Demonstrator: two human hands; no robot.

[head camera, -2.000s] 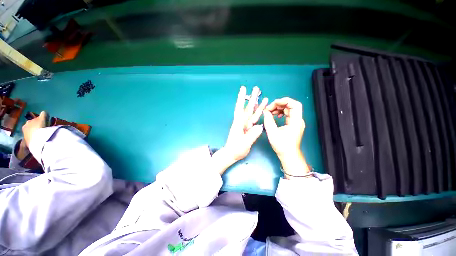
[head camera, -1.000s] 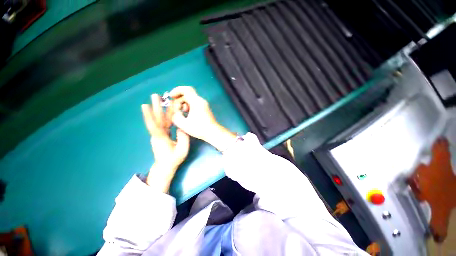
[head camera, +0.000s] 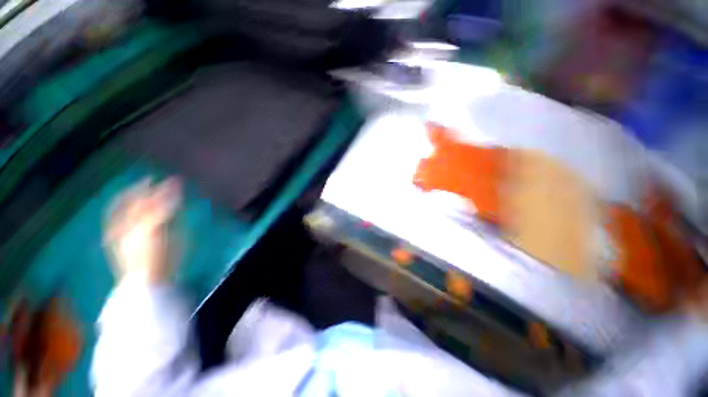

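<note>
The view is strongly blurred. My left hand (head camera: 146, 225) is raised over the teal mat (head camera: 198, 240) at the left. Its fingers point up, and I cannot tell whether a small part is in them. A blurred hand (head camera: 695, 291) with a pale sleeve is at the right edge, by an orange-brown fixture (head camera: 640, 252) on the machine; I cannot tell whether it is my right hand. The white-topped machine (head camera: 380, 167) carries an orange-brown plate (head camera: 466, 174) and a tan board (head camera: 547, 209).
The black ribbed tray (head camera: 233, 128) lies on the mat between my left hand and the machine. An orange-brown fixture (head camera: 53, 341) is at the lower left. Orange plugs (head camera: 458, 285) hang along the machine front. The green conveyor (head camera: 78, 128) runs behind the mat.
The view has swung right, bringing the machine top into the middle. My hands, together over the mat before, are now apart; only my left is clearly seen there.
</note>
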